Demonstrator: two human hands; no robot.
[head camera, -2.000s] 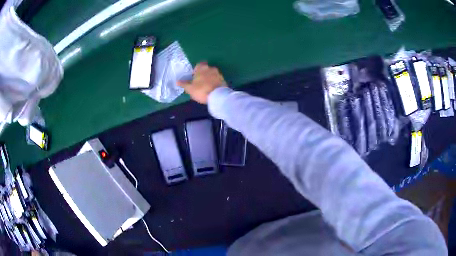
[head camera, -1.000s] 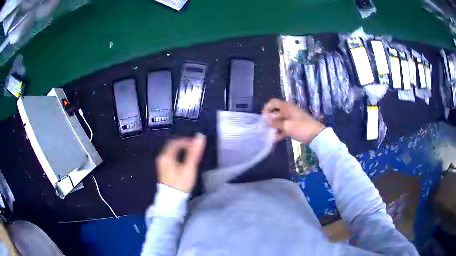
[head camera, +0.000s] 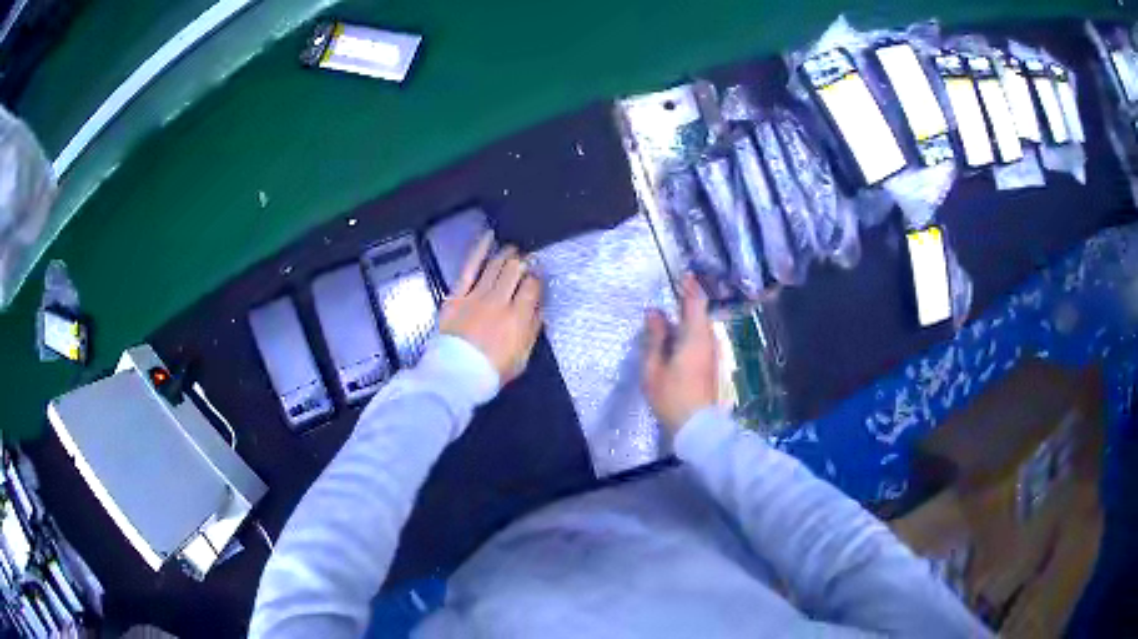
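A silvery bubble-wrap bag (head camera: 605, 331) lies flat on the black mat in front of me. My right hand (head camera: 685, 362) is at its right edge, fingers apart; whether it pinches the bag is unclear. My left hand (head camera: 499, 312) reaches over the rightmost dark phone-sized cover (head camera: 452, 237), fingers on its right side and partly hiding it. Left of it lie a shinier cover (head camera: 406, 300) and two more grey-black covers (head camera: 347, 331), (head camera: 288, 362), in a slanted row.
A half-assembly (head camera: 368, 53) lies on the green conveyor (head camera: 524, 63). Bagged black parts (head camera: 749, 206) and a green strip (head camera: 751, 362) are at right, beside several white-and-yellow half-assemblies (head camera: 861, 125). A white box machine (head camera: 152, 462) stands left; cartons (head camera: 998, 499) are lower right.
The bubble-wrap bag, held up by my right hand a second ago, now lies flat on the mat. My left hand has moved forward to the rightmost cover.
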